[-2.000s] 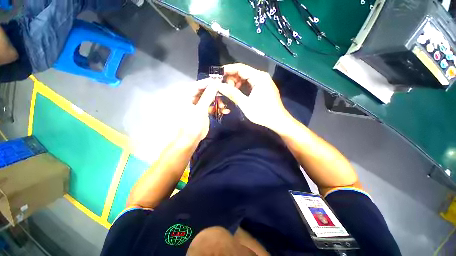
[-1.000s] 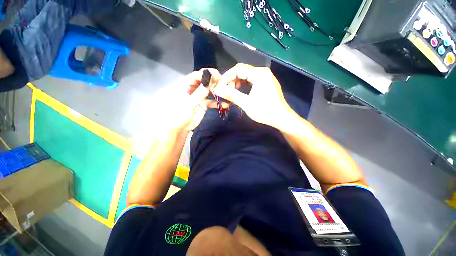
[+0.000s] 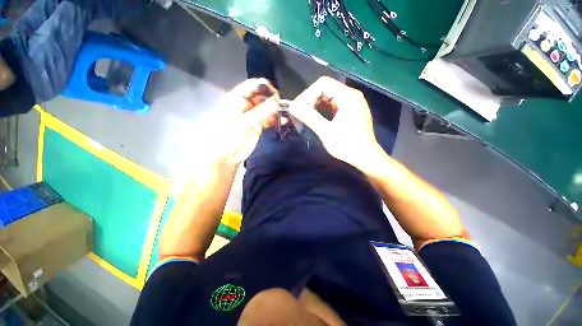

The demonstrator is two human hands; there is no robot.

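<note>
My left hand (image 3: pixel 246 124) and my right hand (image 3: pixel 335 121) meet over my lap. My left hand holds a small black connector housing (image 3: pixel 263 89), which shows dark at its fingertips and is partly covered. Thin dark and reddish wires (image 3: pixel 284 132) hang down between the hands. A small pale piece (image 3: pixel 284 103) shows where the fingertips of both hands come together. My right thumb and finger are pinched at that piece; the exact grip is blurred and overexposed.
A green bench (image 3: pixel 395 70) runs across the upper right, bearing black leads (image 3: pixel 348 28) with ring-like ends and a grey-black machine (image 3: pixel 504 48). On the left are a blue stool (image 3: pixel 115 73), a seated person's arm and clothing, a cardboard box (image 3: pixel 48 242) and a blue box (image 3: pixel 29 202).
The black housing has gone from upright between the fingertips to mostly covered by my left fingers. The hands have shifted slightly, with fingertips now meeting at the pale piece.
</note>
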